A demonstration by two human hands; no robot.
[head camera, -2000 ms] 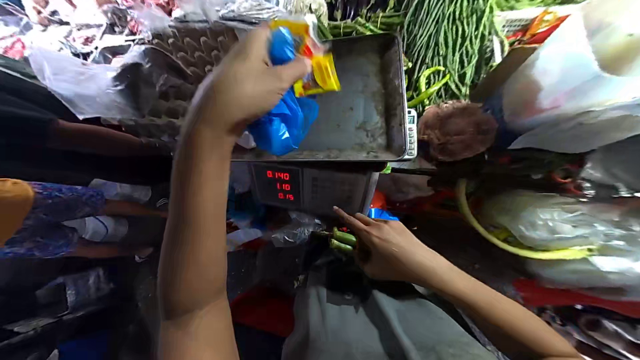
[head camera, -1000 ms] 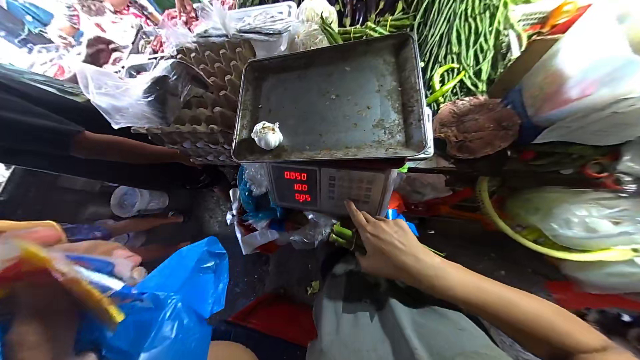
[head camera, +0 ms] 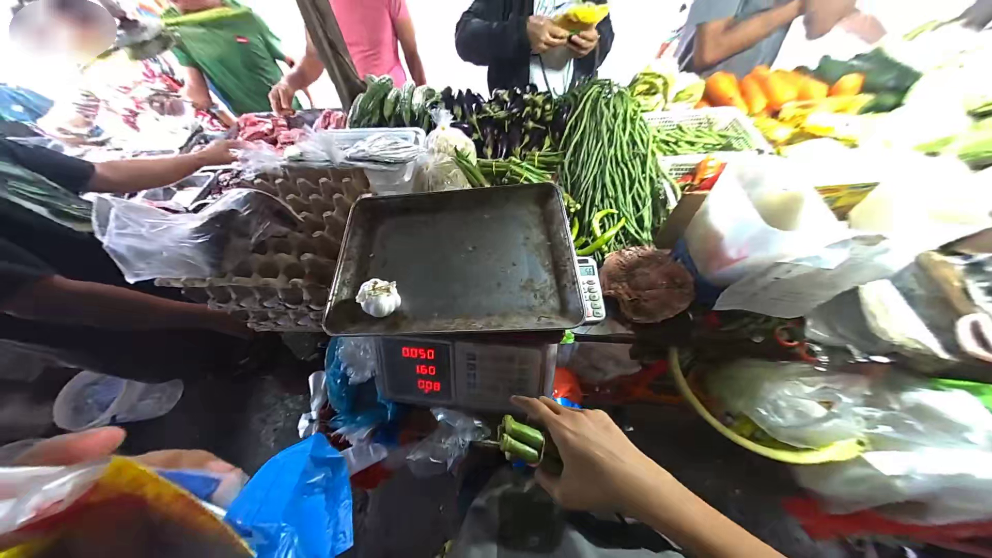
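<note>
My right hand (head camera: 593, 457) has its index finger extended to the lower edge of the keypad on a digital scale (head camera: 496, 376) with red lit figures. Cut green vegetable stems (head camera: 521, 440) show beside its curled fingers; whether they are held is unclear. On the scale sits a worn metal tray (head camera: 473, 263), with one garlic bulb (head camera: 379, 297) near its left front corner. My left hand (head camera: 186, 469), blurred and partly cut off at lower left, grips a yellow and red plastic packet (head camera: 147, 504) and a blue plastic bag (head camera: 298, 496).
Stacked egg trays (head camera: 302, 267) stand left of the metal tray. Long beans (head camera: 612, 163), eggplants (head camera: 504, 120) and a plastic crate (head camera: 705, 128) lie behind. A yellow-rimmed basket (head camera: 775, 452) holds plastic bags at right. Another person's arm (head camera: 116, 306) reaches in at left; several people stand beyond.
My left hand, over the metal tray two seconds ago, is now at lower left with the packet and blue bag. The garlic bulb has come into sight. The lit figures have changed. The view has tilted up.
</note>
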